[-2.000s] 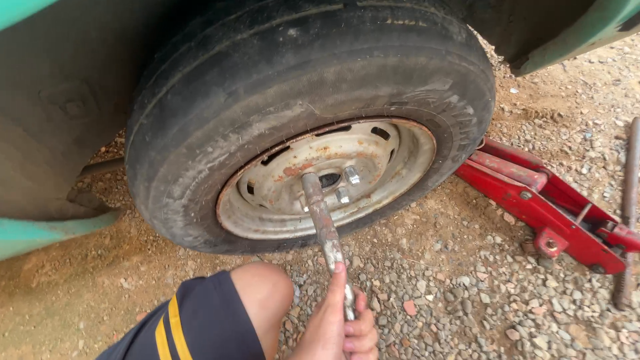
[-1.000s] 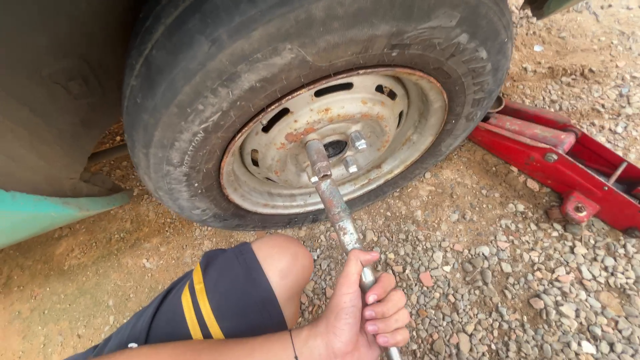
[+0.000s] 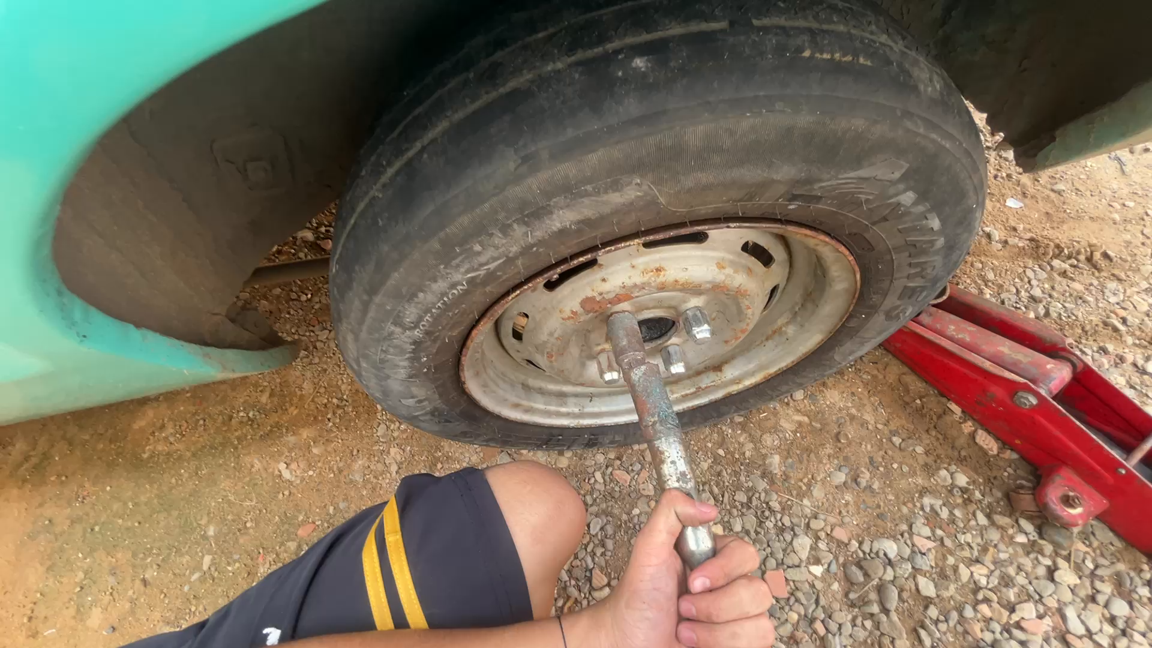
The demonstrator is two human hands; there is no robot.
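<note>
My left hand [image 3: 688, 585], low and right of centre, is closed around the lower part of a worn metal socket wrench [image 3: 655, 405]. Its thumb lies over the bar, with the fingers curled round from the right. The tool's far end meets the steel wheel rim [image 3: 558, 400] beside the dark hub hole, at a lug position; the nut there is hidden. Several shiny lug nuts [image 3: 697, 324] stand uncovered around the hub. A worn black tyre [image 3: 630, 171] surrounds the rusty, pale rim. My right hand is out of view.
A red floor jack [image 3: 999, 396] lies right of the tyre, partly cut off by the frame. Turquoise bodywork [image 3: 108, 355] curves around the wheel at left. My bent knee [image 3: 540, 522] and dark shorts are left of the hand. Gravel and dirt [image 3: 855, 540] cover the ground.
One second ago the tool showed a kink near the rim; its bar now looks nearly straight. My left hand has kept its grip throughout. The view has shifted, showing more bodywork at left.
</note>
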